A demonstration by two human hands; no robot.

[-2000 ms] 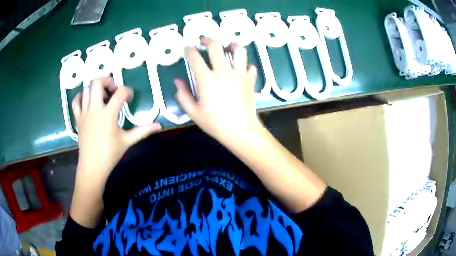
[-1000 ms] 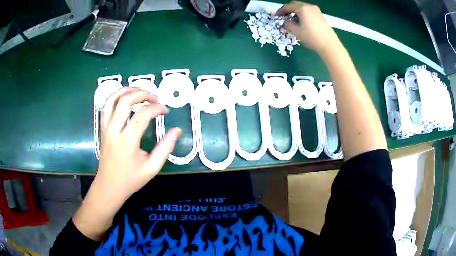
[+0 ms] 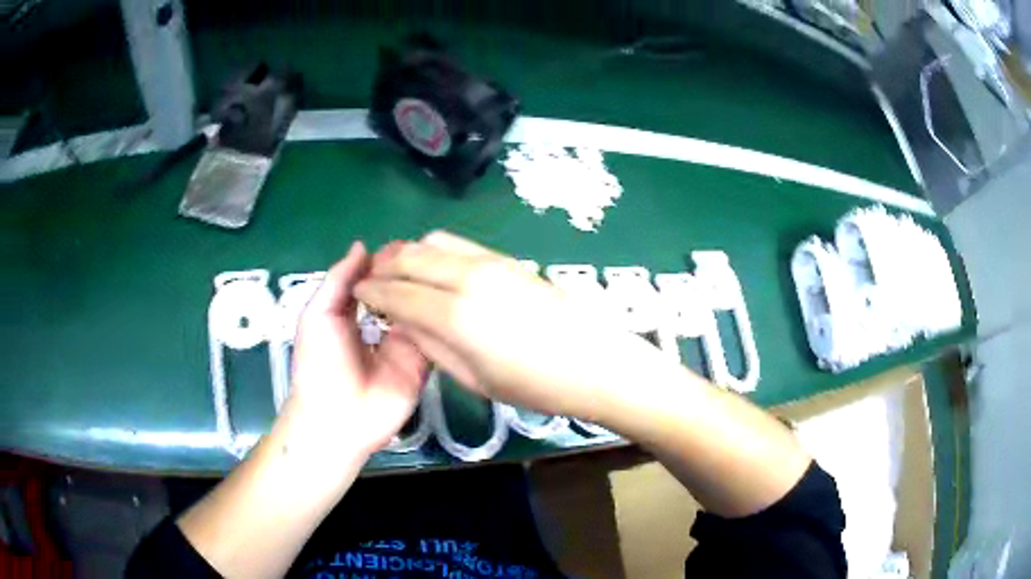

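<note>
White loop-shaped housings [image 3: 243, 316] lie in a row on the green bench, discs towards the back; the two hands hide the middle ones. My left hand [image 3: 360, 362] is cupped palm up above the row, with small white pieces [image 3: 371, 328] in it. My right hand [image 3: 464, 311] is over the left palm, its fingertips at the small pieces; whether it grips one is hidden. A pile of small white pieces [image 3: 565, 181] lies behind the row.
A black fan [image 3: 435, 119] stands left of the pile. A black fixture with a silvery plate [image 3: 227, 187] is at the back left. Stacked white housings [image 3: 876, 288] stand at the right. An open carton [image 3: 661, 520] is below the bench edge, with a red stool [image 3: 17, 532] at lower left.
My right hand has come from the small-part pile to my left hand. My left hand has turned palm up and now holds small pieces. The view has shifted, showing more of the bench's rear.
</note>
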